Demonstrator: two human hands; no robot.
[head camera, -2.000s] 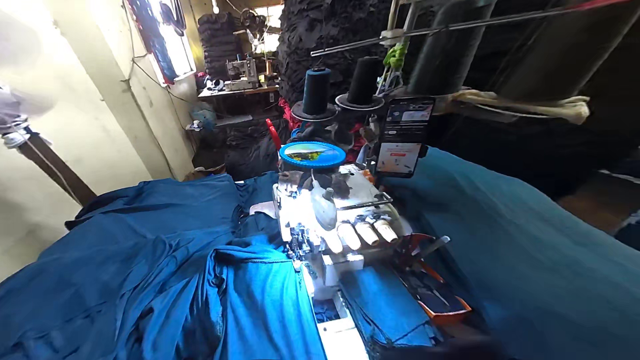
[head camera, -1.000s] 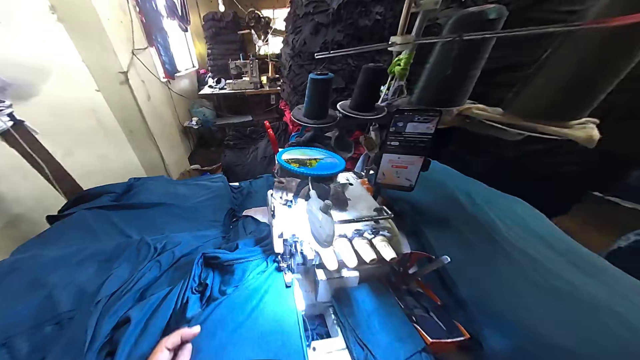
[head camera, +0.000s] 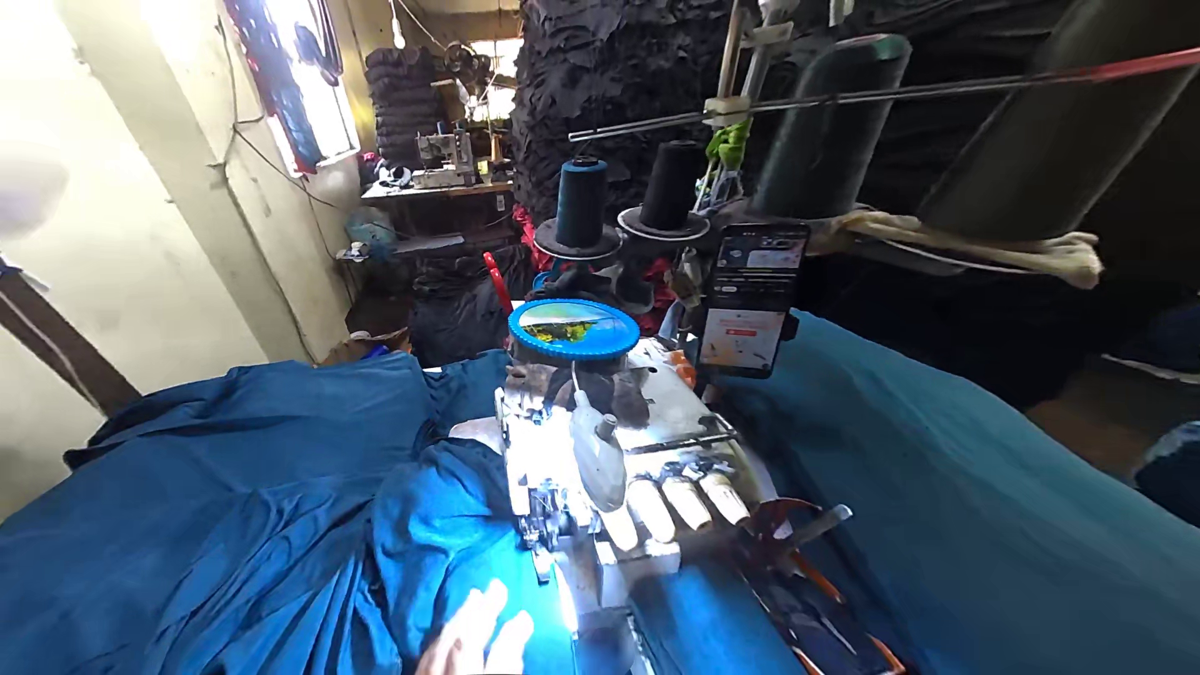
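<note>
At the bottom, left of the needle area, my left hand (head camera: 478, 633) lies on bright blue fabric (head camera: 441, 534), its fingers spread a little and strongly lit; whether it pinches the cloth cannot be told. Just up and to the right of it stands a white overlock sewing machine (head camera: 670, 408) with several tension dials along its front. A white lamp (head camera: 598, 455) hangs over the machine's head. The fabric reaches to the presser foot (head camera: 544, 562). My right hand is out of view.
Blue cloth (head camera: 937, 450) spreads on the right, beside an orange-edged tray (head camera: 834, 591) of tools. A phone (head camera: 753, 300) stands behind the machine, near thread cones (head camera: 581, 206) and a round blue lid (head camera: 574, 328). Another sewing machine (head camera: 445, 159) stands on a far table.
My left hand, not in view two seconds ago, has come in at the bottom and moved right, closer to the presser foot. The blue cloth beside the machine has bunched differently.
</note>
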